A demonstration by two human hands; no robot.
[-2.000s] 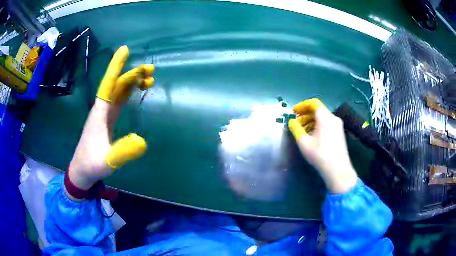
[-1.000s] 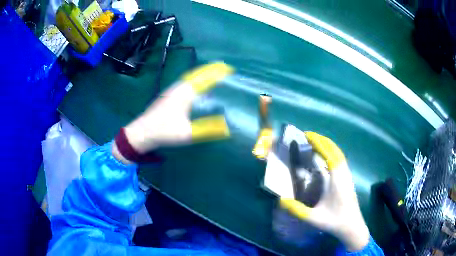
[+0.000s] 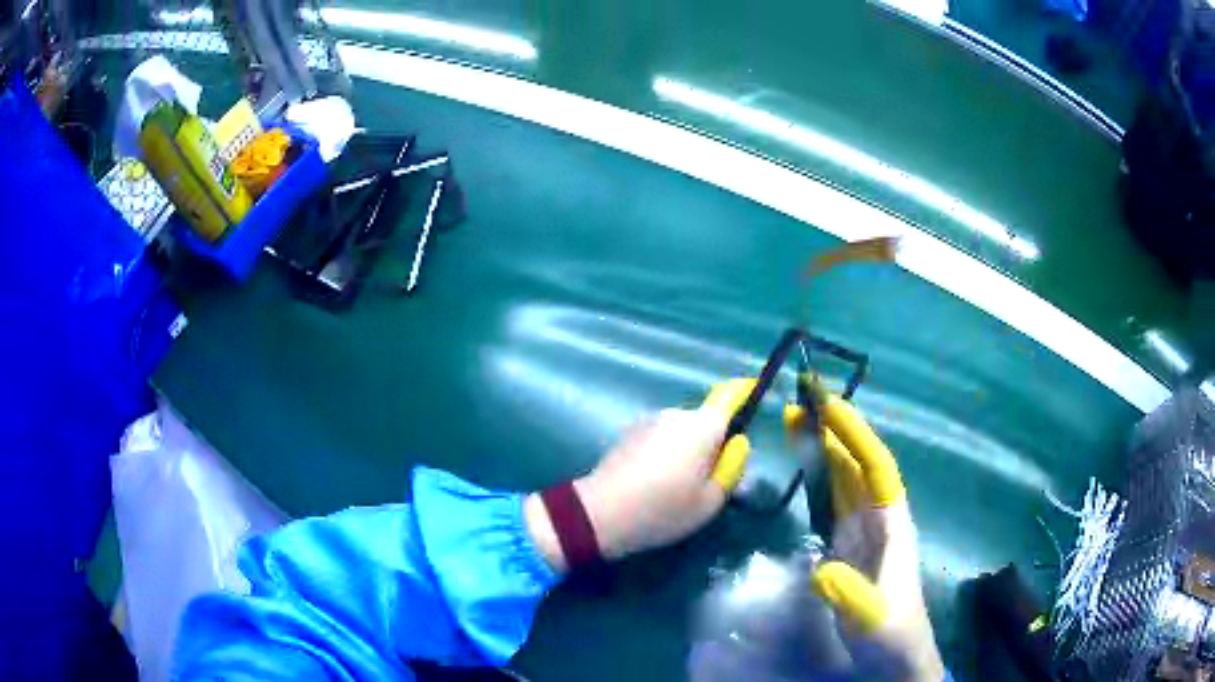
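My left hand (image 3: 673, 466), with yellow finger cots, grips the left side of a thin black panel frame (image 3: 839, 349) with an empty centre, held up over the bench. My right hand (image 3: 866, 533), also in yellow cots, holds an LCD panel (image 3: 818, 466) seen nearly edge-on, close beside the frame. The panel's orange flex cable (image 3: 853, 253) sticks up and away above it. Whether panel and frame touch is unclear. A shiny whitish clear film (image 3: 766, 620) lies below the hands, partly hidden by my right hand.
Spare black frames (image 3: 349, 227) lie at the upper left by a blue bin (image 3: 253, 220) with yellow items. White strips (image 3: 1095, 546), clear trays (image 3: 1159, 513) and a black tool (image 3: 993, 620) are at the right. A white bag (image 3: 180, 506) hangs at the left edge.
My left hand has moved right and taken hold of a black frame. My right hand has turned the panel from nearly face-on to edge-on, its cable now higher. The view has shifted.
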